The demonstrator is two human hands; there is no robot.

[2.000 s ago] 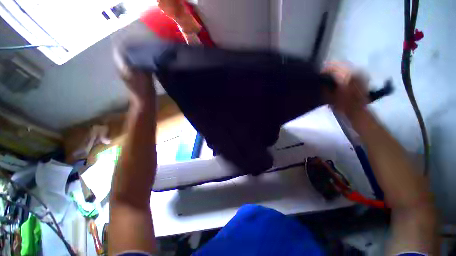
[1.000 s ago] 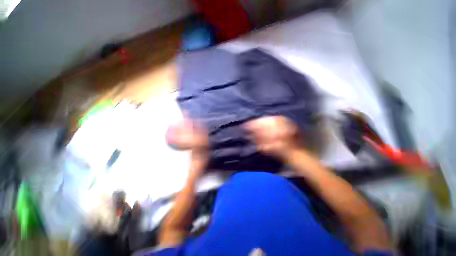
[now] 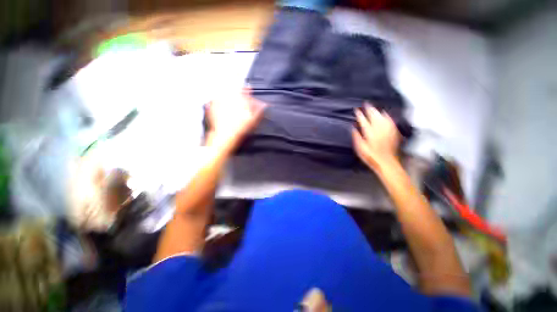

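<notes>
A dark garment (image 3: 317,73) lies spread over the white-covered table (image 3: 446,85), with crosswise folds in its near part. My left hand (image 3: 235,116) is at the garment's left edge, overexposed and blurred; whether its fingers pinch the cloth cannot be told. My right hand (image 3: 377,135) lies on the garment's right part, palm down with fingers spread. The frame is blurred.
A dark iron (image 3: 443,177) with an orange hose sleeve (image 3: 473,216) is at the table's right edge. Bright white sheets (image 3: 146,116) and a green piece (image 3: 122,44) are at the left. A pale wall stands at the right.
The garment was held up in the air, then came down onto the table. Since the last earlier frame my hands have moved apart to its two sides, and the view has shifted.
</notes>
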